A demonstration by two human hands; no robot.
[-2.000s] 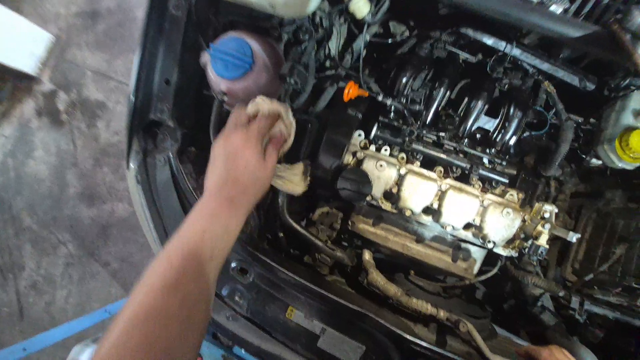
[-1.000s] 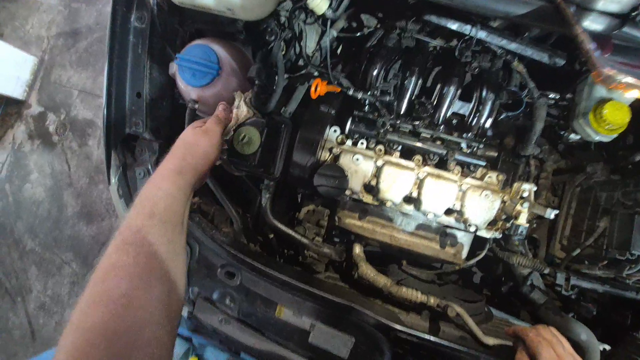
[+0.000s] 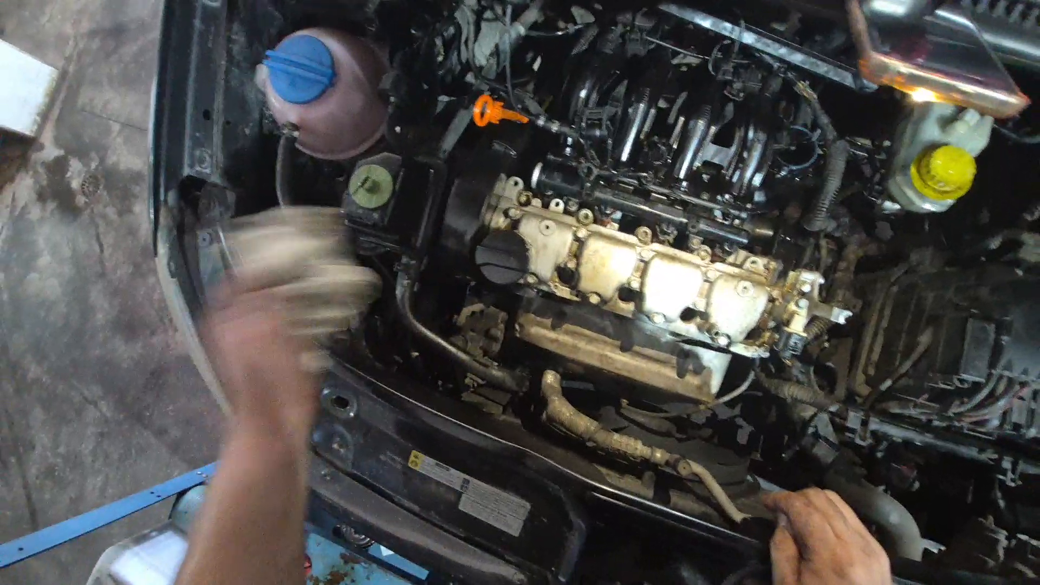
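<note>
My left hand [image 3: 268,325] is blurred by motion and holds a pale cloth rag [image 3: 301,260] at the left side of the engine bay. Just above the rag is a reservoir with a greenish round cap [image 3: 371,186]. Farther up sits a pinkish coolant expansion tank [image 3: 333,114] with a blue cap [image 3: 301,68]. At the lower right, my right hand [image 3: 825,536] rests on the front edge of the bay, its fingers bent over the dark rim; whether it grips anything is hidden. The engine's metal valve cover [image 3: 642,272] lies between the hands, with a black oil filler cap [image 3: 501,256] at its left end.
An orange dipstick handle [image 3: 497,110] stands behind the valve cover. A yellow-capped fluid reservoir [image 3: 942,172] is at the right, below a lit, glossy device [image 3: 934,61]. A ribbed hose [image 3: 601,435] runs near the front panel [image 3: 390,479]. A blue metal bar [image 3: 106,512] crosses the lower left.
My left hand, with the rag, has moved from beside the coolant tank toward the front of the bay, leaving the greenish cap uncovered. My right hand remains at the front edge.
</note>
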